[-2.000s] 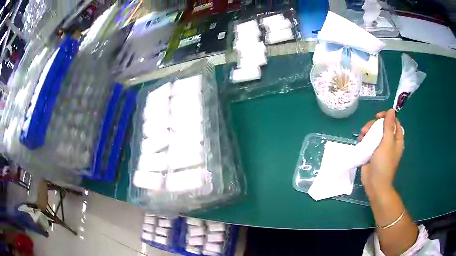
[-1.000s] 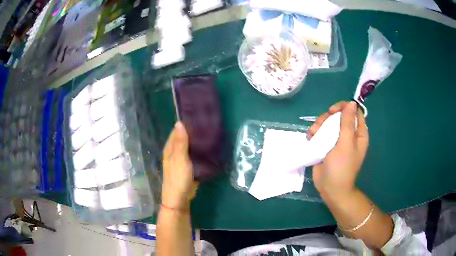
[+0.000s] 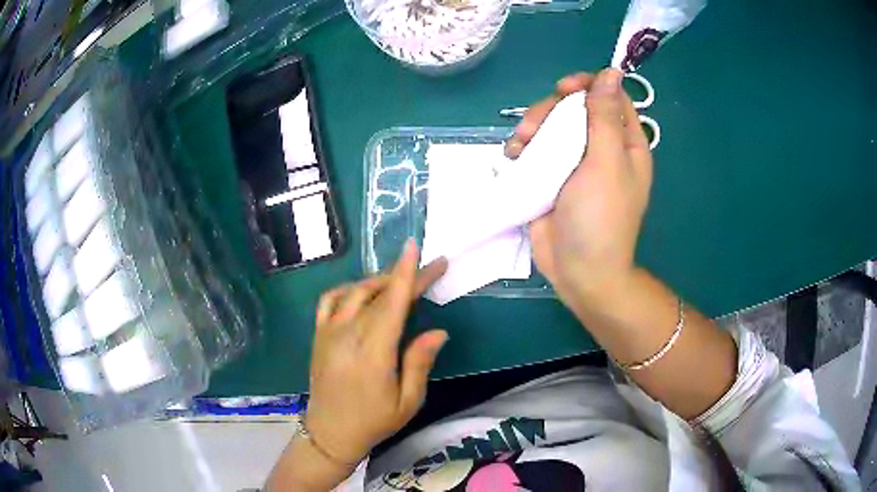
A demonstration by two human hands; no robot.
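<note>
My right hand [image 3: 601,192] is closed around the white piping bag [image 3: 538,173], its cone pointing down left over the paper. The bag's tail with a dark tie sticks up above the fist. White wiping paper [image 3: 481,216] lies in a shallow clear plastic box [image 3: 389,192]. My left hand [image 3: 380,336] is empty, thumb and fingers apart, with its fingertips at the box's lower left, close to the bag's lower end. Whether they touch the bag or paper is hard to tell.
A black smartphone [image 3: 284,163] lies flat left of the box. Stacked blister trays [image 3: 178,317] with white parts [image 3: 91,250] stand at far left. Scissors [image 3: 642,91] lie behind my right hand. A tub of cotton swabs [image 3: 433,29] is at the top. Blue edges [image 3: 250,405] show below the bench.
The phone, held in my left hand a second ago, now lies on the bench. My left hand has let it go and moved right to the box. The view has shifted down and right.
</note>
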